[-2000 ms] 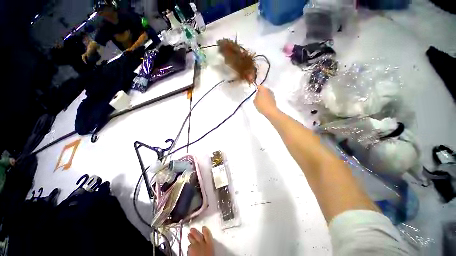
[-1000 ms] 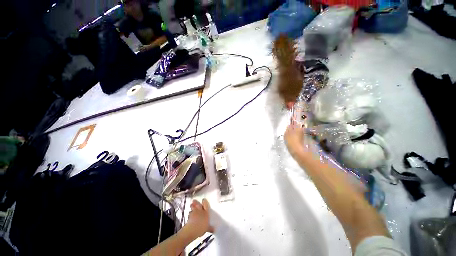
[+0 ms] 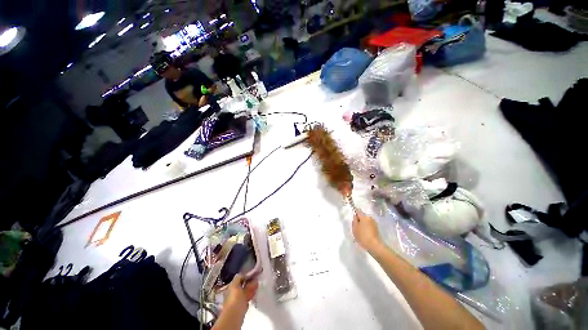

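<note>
My right hand grips the thin handle of an orange-brown feather duster, held over the white table with its plume pointing up and left. My left hand is at the lower right rim of a small pinkish basket filled with dark and pale small items. Its fingers touch the rim; whether they grip it is hard to tell. A clear packet of small dark and gold parts lies just right of the basket.
A black hanger and looping cords lie by the basket. Clear bags and a white padded piece lie on the right. Dark garments are at lower left. Blue bags stand at the back. A person is beyond the table.
The duster swung right over the table, then moved back left and nearer. My left hand moved from the table below the basket onto its rim. The view has tilted up.
</note>
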